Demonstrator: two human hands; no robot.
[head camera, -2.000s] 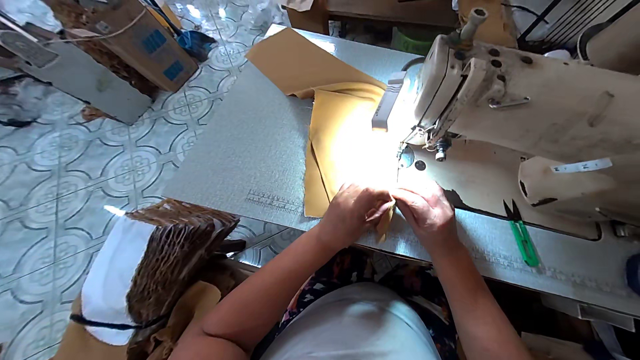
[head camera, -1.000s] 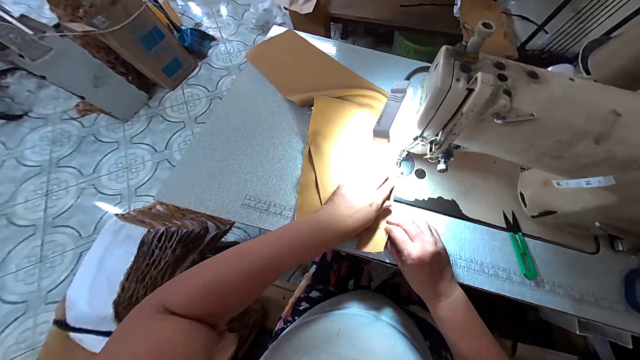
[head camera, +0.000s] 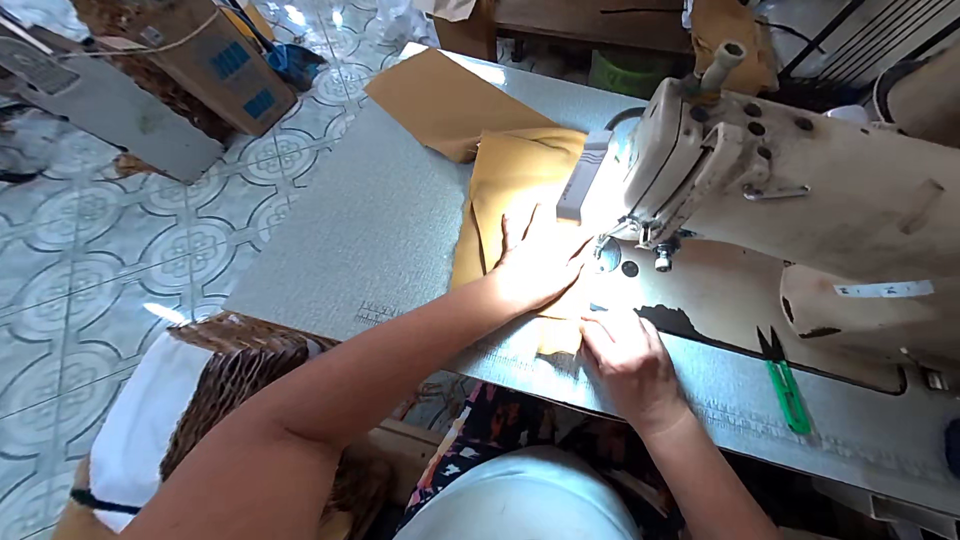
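Mustard-yellow fabric (head camera: 517, 169) lies folded on the table, its right edge by the needle and presser foot of a sewing machine (head camera: 817, 172). My left hand (head camera: 536, 259) rests on this fabric with fingers spread, just left of the presser foot; glare washes out part of it. My right hand (head camera: 626, 356) is at the table's front, its fingertips at the right edge of the fabric's lower end; whether they pinch it cannot be told. A further flap of the fabric reaches to the upper left. Green-handled thread snips (head camera: 784, 382) lie to the right of my right hand.
A grey block-shaped lamp or box (head camera: 583, 176) stands beside the machine head. Below the table's left edge is a bundle of brown ruffled material with white cloth (head camera: 150, 412). A cardboard box (head camera: 217, 64) stands on the tiled floor at upper left. The metal-topped table (head camera: 352, 225) has printed ruler marks.
My left hand has moved up the fabric from beside my right hand, at the fabric's lower end, and now lies flat with spread fingers. My right hand has stayed near the lower end.
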